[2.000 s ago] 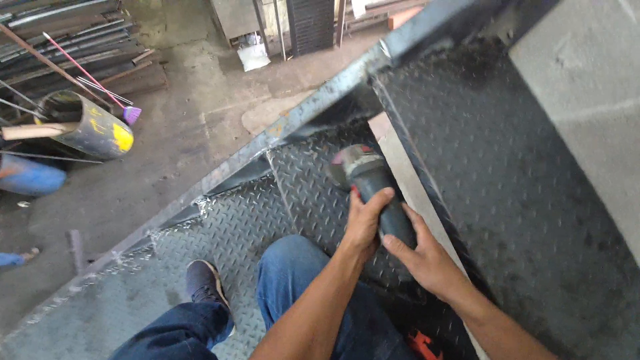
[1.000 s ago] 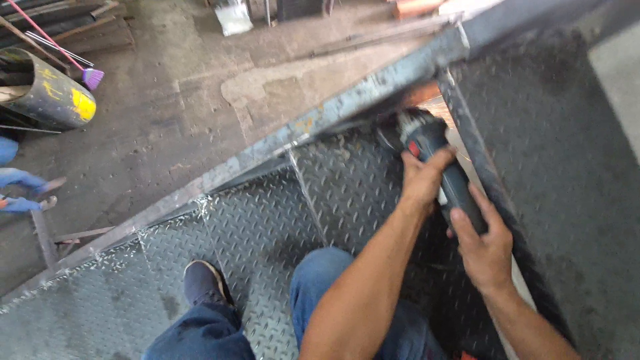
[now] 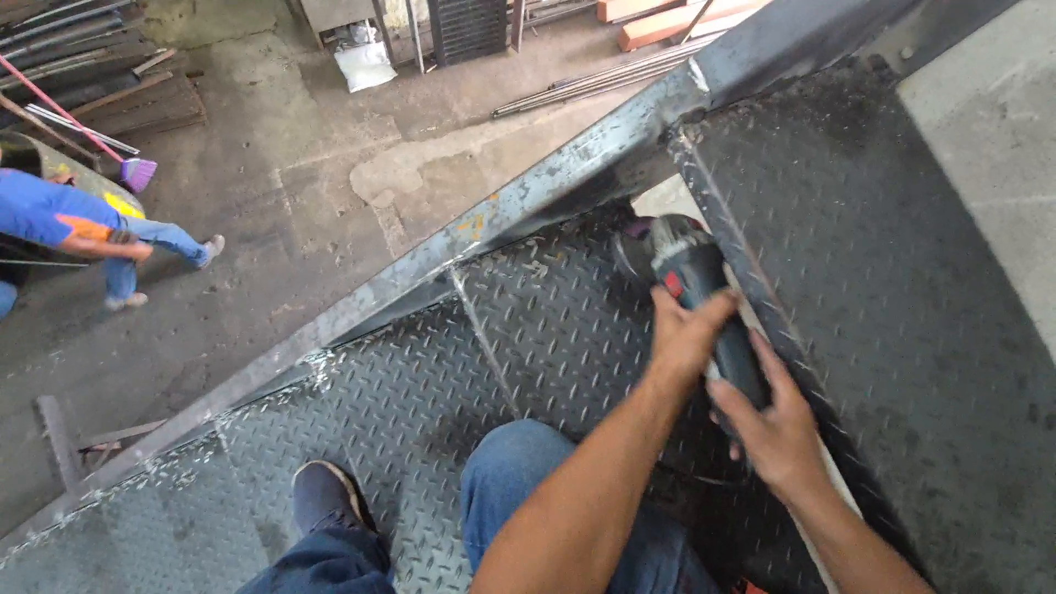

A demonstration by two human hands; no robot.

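Note:
An angle grinder (image 3: 701, 272) is held in both my hands over a diamond-plate steel stair tread (image 3: 569, 322), close to the raised edge of the step beside it. My left hand (image 3: 689, 330) is wrapped around the front of its body near the red button. Farther back, my right hand (image 3: 767, 412) grips the rear of the dark body. The disc (image 3: 634, 252) is at the upper left of the tool, near the corner by the steel side beam (image 3: 577, 169); whether it touches metal cannot be told.
My shoe (image 3: 328, 495) rests on a lower tread. Beyond the beam, a person in blue (image 3: 58, 214) is on the concrete floor far below, near a barrel with yellow paint. Metal rods (image 3: 602, 87), orange beams (image 3: 668, 25) and a purple broom (image 3: 137, 173) lie or stand there.
The person below has come farther into view at the left. My hands still hold the grinder, which is nearer the side beam than two seconds ago. The view has shifted.

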